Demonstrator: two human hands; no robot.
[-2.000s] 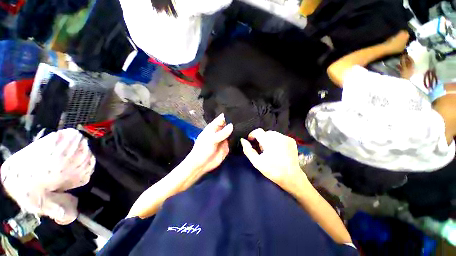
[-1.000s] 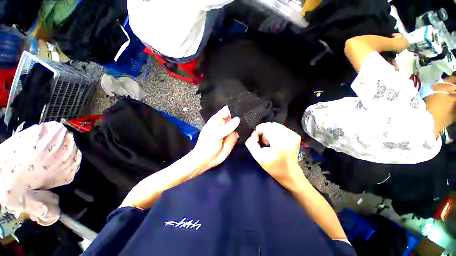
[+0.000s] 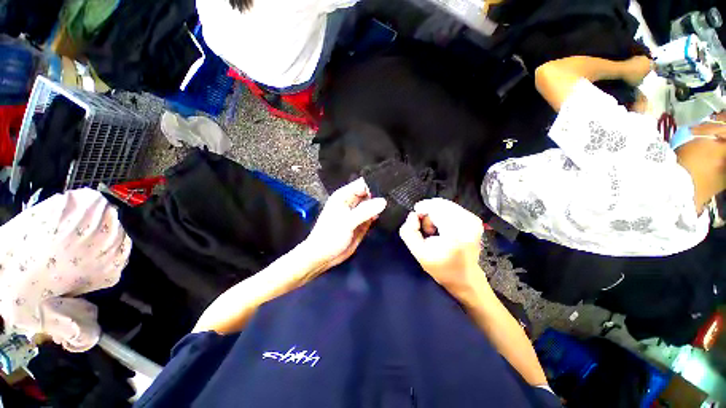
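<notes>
A black garment (image 3: 402,182) with a finely striped, grey-black part is in front of my navy top, at the centre of the view. My left hand (image 3: 349,219) pinches its near edge between thumb and fingers. My right hand (image 3: 443,239) is curled with fingertips closed at the cloth's right side. Whether a small tool or thread is inside the right hand cannot be told. The rest of the garment merges with a black cloth pile (image 3: 382,96) just beyond.
A person in a patterned white top (image 3: 605,183) sits at right, another in white (image 3: 275,40) ahead, a third in pale pink (image 3: 64,255) at left. A grey basket (image 3: 111,151), blue basket (image 3: 569,358) and black cloth (image 3: 215,231) lie around on the speckled floor.
The striped part shows more openly between my hands. My right hand has moved slightly right and down. The right-hand person's arm has shifted.
</notes>
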